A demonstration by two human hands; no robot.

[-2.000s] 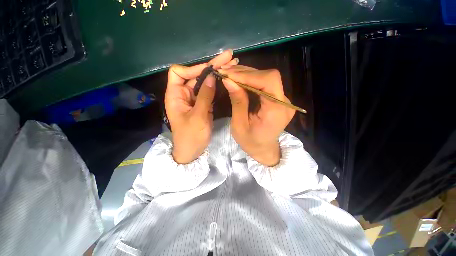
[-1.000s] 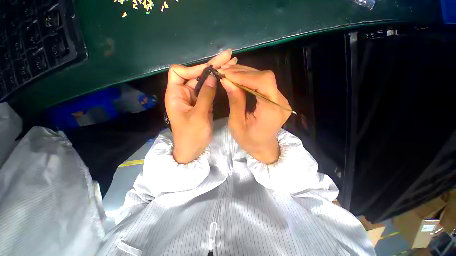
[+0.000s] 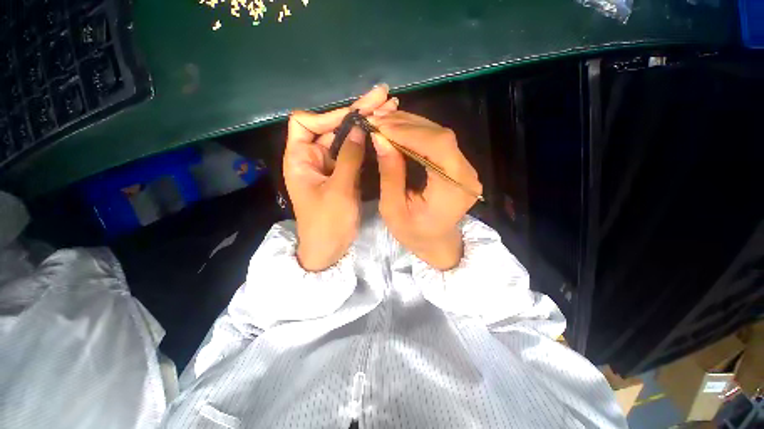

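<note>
My left hand point(image 3: 322, 188) holds a small black plastic housing point(image 3: 342, 134) between thumb and fingers, just below the bench edge. My right hand point(image 3: 427, 180) grips thin brass-coloured tweezers point(image 3: 425, 161) with thumb and fingers. The tweezers' working end is at the top of the housing, and the other end points down to the right. The tips and any tiny part at them are too small to make out. A loose pile of pale gold contact pieces point(image 3: 251, 10) lies on the green mat, cut off by the top edge.
A black blister tray point(image 3: 80, 63) lies at the upper left of the green bench point(image 3: 335, 50). Crumpled clear bags point(image 3: 610, 8) and a blue bin point(image 3: 754, 23) are at the upper right. A blue container point(image 3: 126, 201) is below the bench. Another person's white sleeve point(image 3: 75, 335) is at left. Cardboard boxes point(image 3: 699, 381) stand lower right.
Both hands stay together at the same place. The tweezers' free end has swung slightly down and to the left. The neighbouring person's white clothing has shifted at left.
</note>
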